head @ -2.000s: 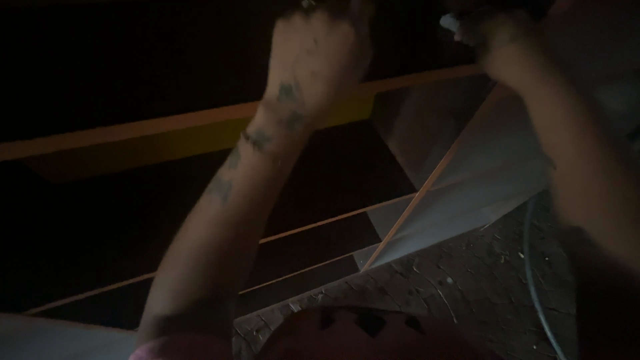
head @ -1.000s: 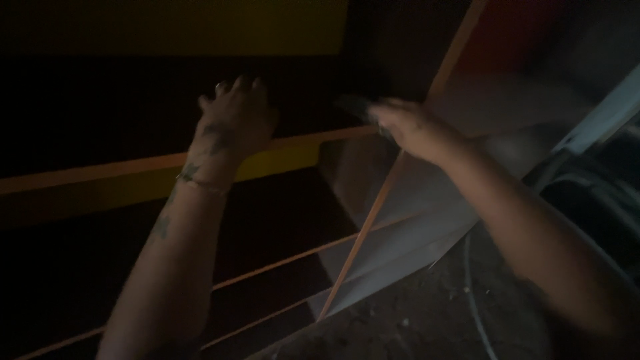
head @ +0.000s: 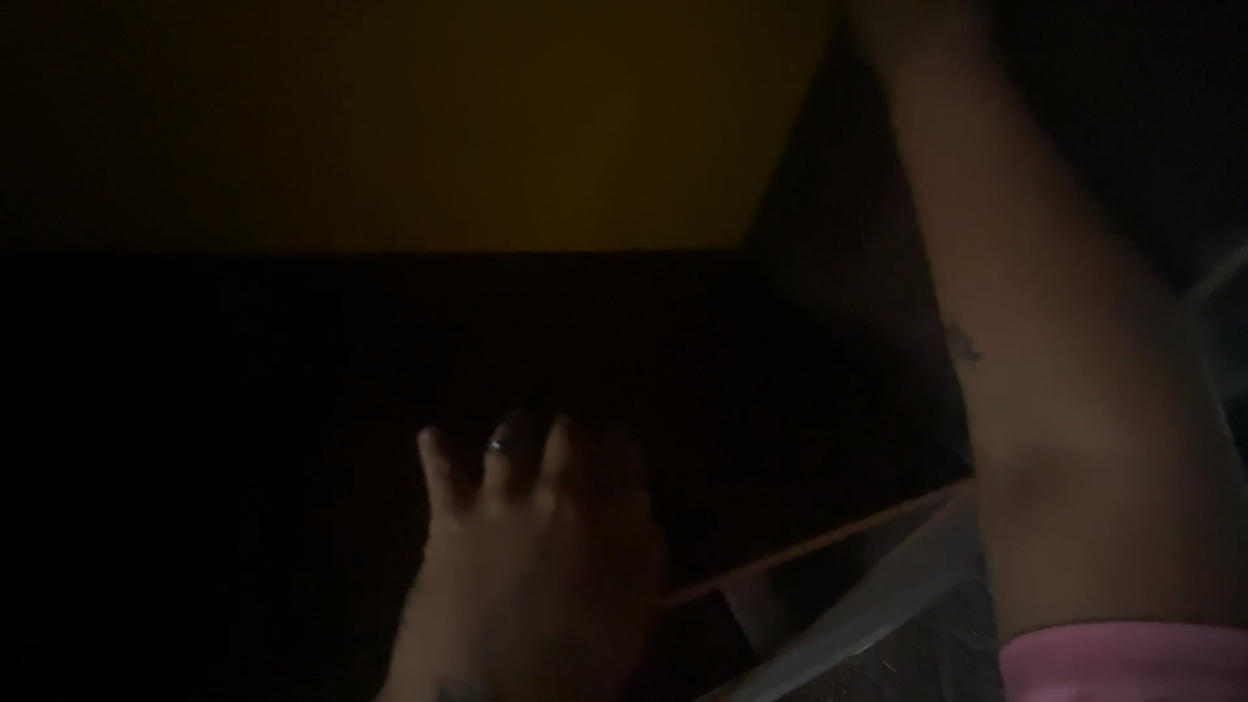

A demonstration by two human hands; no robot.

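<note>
My left hand (head: 531,546) lies back up with its fingers spread, over a dark shelf surface (head: 341,390) at the lower middle of the view. A ring is on one finger, and nothing shows in its grasp. My right arm reaches up along the right side, with a pink sleeve at the elbow. My right hand (head: 916,24) is blurred and partly cut off by the top edge; its fingers and anything in them are hidden. Beyond both hands stands a yellow back panel (head: 487,127).
A dark side panel (head: 829,234) meets the yellow panel at the right. An orange-brown shelf edge (head: 819,541) runs diagonally below, beside a pale panel (head: 877,595). Dim ground (head: 936,643) shows at the bottom right. Most of the scene is very dark.
The view has shifted much closer to the shelf's inside. My right hand has moved from the shelf's front edge up to the top of the view. My left hand's fingers remain spread.
</note>
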